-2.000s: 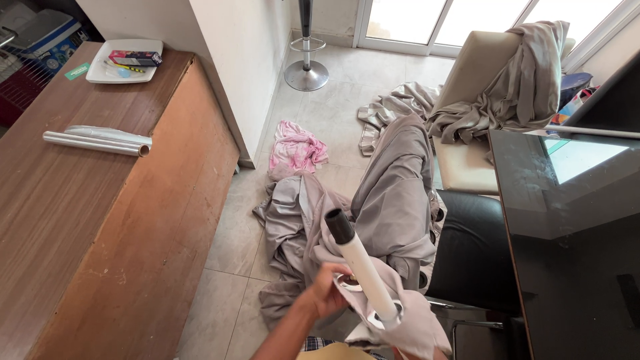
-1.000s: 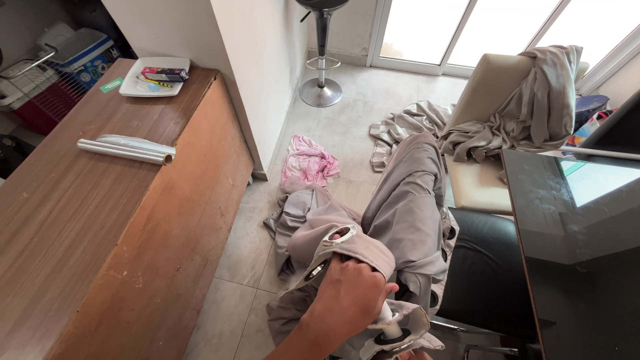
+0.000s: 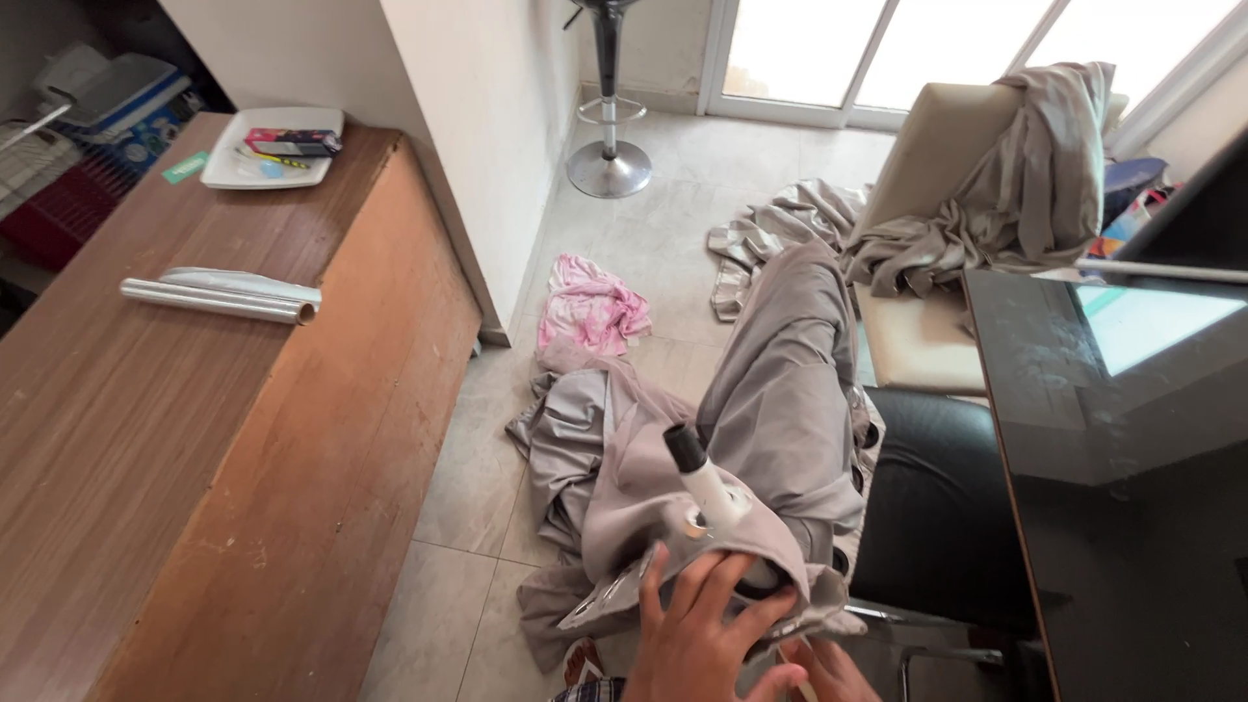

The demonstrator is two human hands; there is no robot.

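Observation:
A white curtain rod (image 3: 717,495) with a black end cap sticks up through a metal eyelet of the grey curtain (image 3: 648,468). My left hand (image 3: 697,624) lies on the curtain's eyelet edge just below the rod end, fingers spread over the cloth beside another eyelet. My right hand (image 3: 829,673) is at the bottom edge, partly hidden by the left hand and the cloth; its grip cannot be made out. The rest of the curtain hangs in folds to the floor, and a thick bundle of it (image 3: 790,390) lies toward the chairs.
A wooden counter (image 3: 224,409) on the left holds a foil roll (image 3: 219,298) and a white tray (image 3: 219,161). A pink and white cloth (image 3: 590,307) and a bar stool (image 3: 609,166) stand ahead. Right are a cream chair (image 3: 921,341) with draped fabric, a black chair (image 3: 941,507) and a dark glass table (image 3: 1102,439).
A second ago the curtain covered the rod's end; now the black cap and white tube show through an eyelet. My left hand has moved down the cloth, its fingers more spread.

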